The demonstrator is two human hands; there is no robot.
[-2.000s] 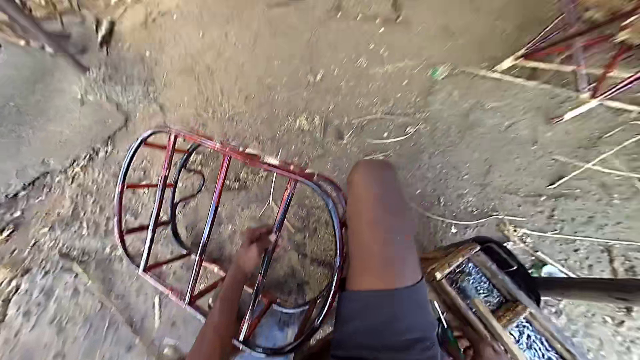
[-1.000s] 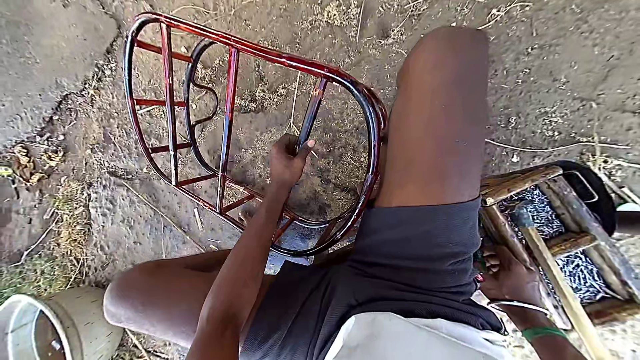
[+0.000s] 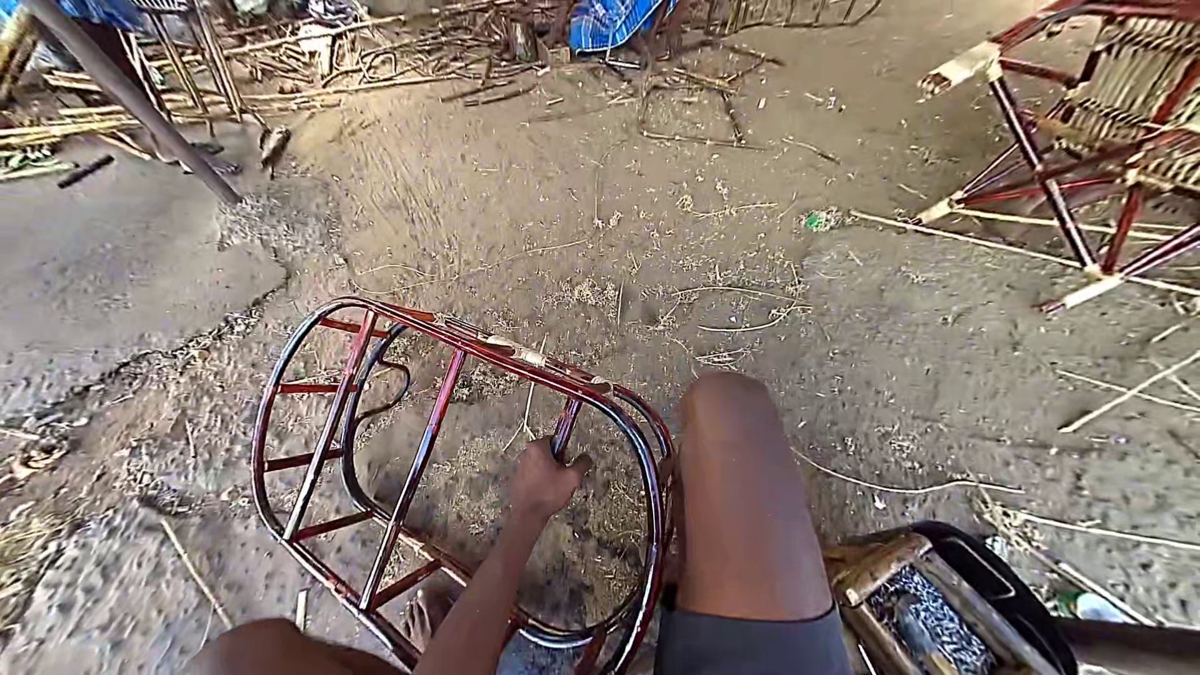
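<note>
My left hand (image 3: 547,478) is closed around a dark red crossbar of a cane frame (image 3: 433,422). The frame has two rounded hoops joined by short rungs, painted glossy red and black, and leans beside my bent knee. Pale binding strips (image 3: 516,351) wrap part of its upper rail. At the lower right stands a wooden box (image 3: 867,586) with many small nails (image 3: 937,628) in its compartment. My right hand is not clearly visible; something blurred over the nails cannot be made out.
A red cane chair (image 3: 1041,169) with woven parts stands at the upper right. Cane poles (image 3: 375,84) lie in heaps along the back, near a slanting post (image 3: 141,103). Loose strips (image 3: 909,486) lie on the dirt.
The view has tilted up strongly. My left hand keeps its hold on the crossbar. My right hand, seen at the nail box beside a hammer one second ago, is no longer plainly visible.
</note>
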